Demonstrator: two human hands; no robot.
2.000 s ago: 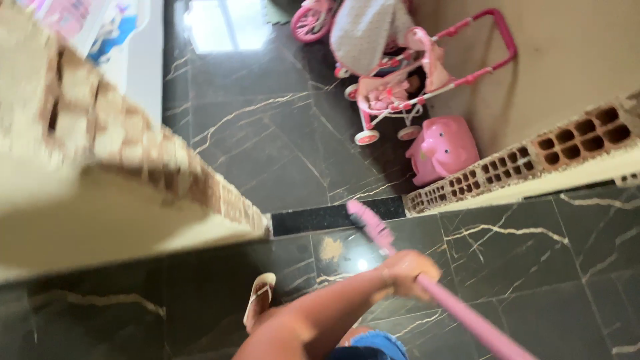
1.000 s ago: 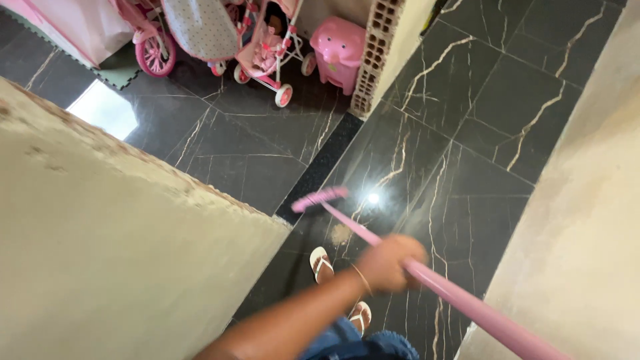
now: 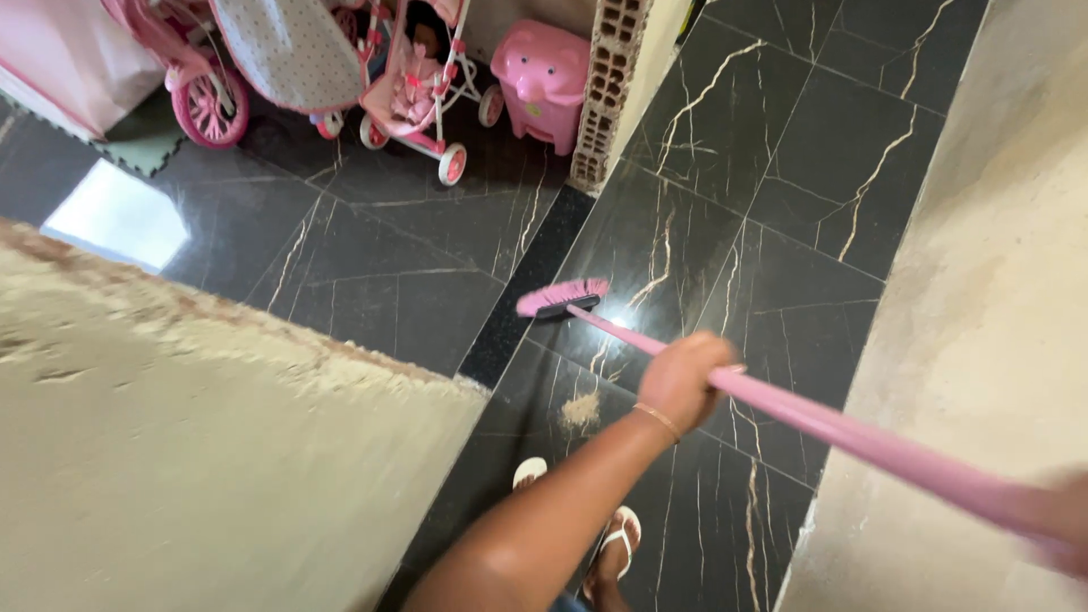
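Note:
My left hand (image 3: 690, 381), with a thin band at the wrist, is closed around the middle of a pink broom handle (image 3: 833, 425). At the right edge my right hand (image 3: 1067, 523), blurred and partly cut off, grips the handle's upper part. The broom head (image 3: 563, 297), with pink bristles and a black base, is low over the floor at the dark threshold strip (image 3: 531, 289). A small heap of light brown debris (image 3: 580, 410) lies on the dark veined tiles, between the broom head and my feet in white flip-flops (image 3: 627, 535).
Beyond the threshold stand a pink elephant-shaped bin (image 3: 544, 81), a toy stroller (image 3: 408, 110) with a doll, and a pink wheel (image 3: 211, 102) on a bike. A rough-edged wall (image 3: 212, 442) is at left, exposed hollow brick (image 3: 605, 93) above, another wall (image 3: 977, 297) at right.
The view has turned considerably since the earliest frame. The left hand keeps its hold on the broom. The right hand now shows at the right edge.

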